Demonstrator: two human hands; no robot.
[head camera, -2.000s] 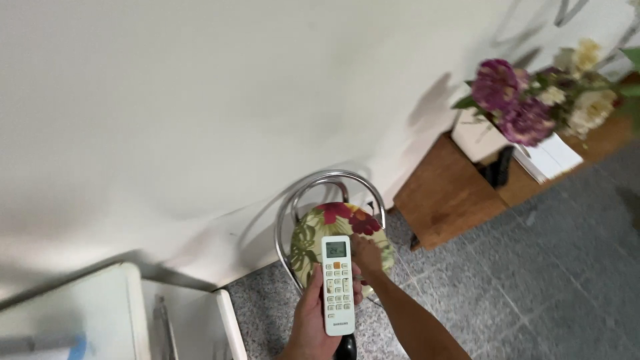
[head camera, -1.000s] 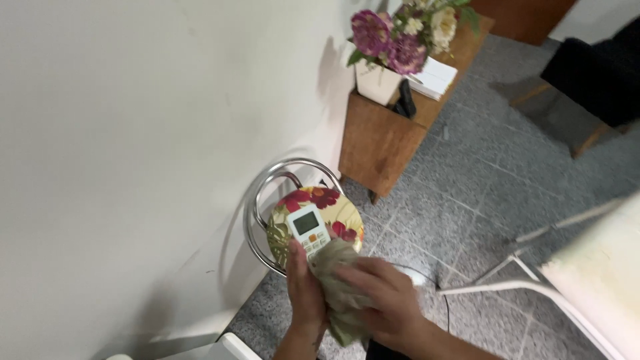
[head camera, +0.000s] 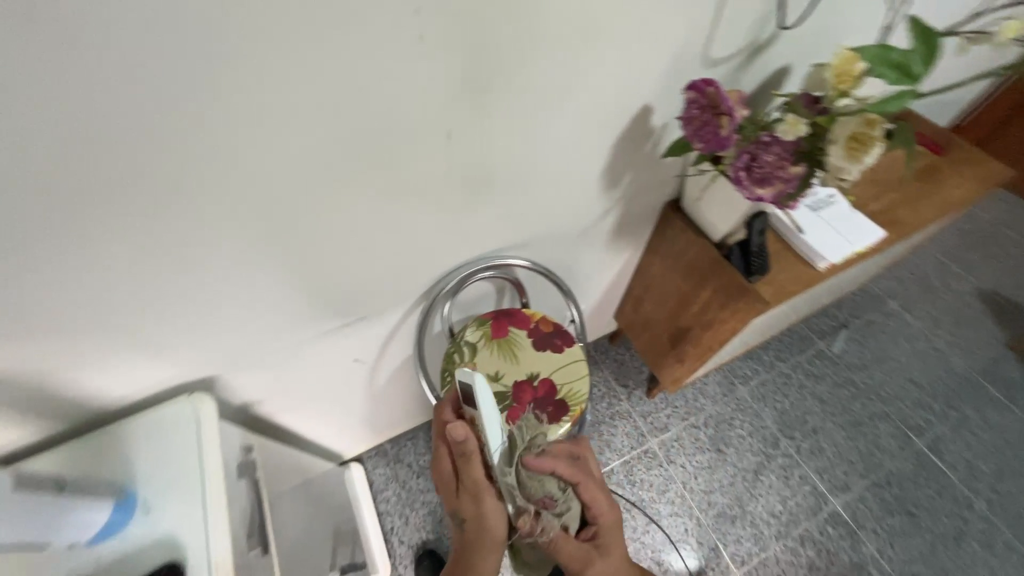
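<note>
A white remote control (head camera: 482, 404) stands on edge in my left hand (head camera: 470, 472), its small dark display turned to the left. My right hand (head camera: 584, 496) grips a frayed grey-green cloth (head camera: 538, 488) and presses it against the remote's right side and lower part. The remote's buttons are mostly hidden by my left fingers. Below and beyond both hands is a round stool seat (head camera: 512, 352) with a floral cover, ringed by chromed tubing.
A wooden cabinet (head camera: 688, 296) against the wall bears a white flower pot (head camera: 716, 200), a black cordless phone (head camera: 754, 244) and a paper stack (head camera: 836, 224). White furniture (head camera: 200, 472) stands at lower left. A thin cable (head camera: 652, 520) crosses the tiled floor.
Two seconds ago the remote faced up with no cloth on it. The cloth came over it by one second ago. Since then the remote has been turned on edge. The view has swung about.
</note>
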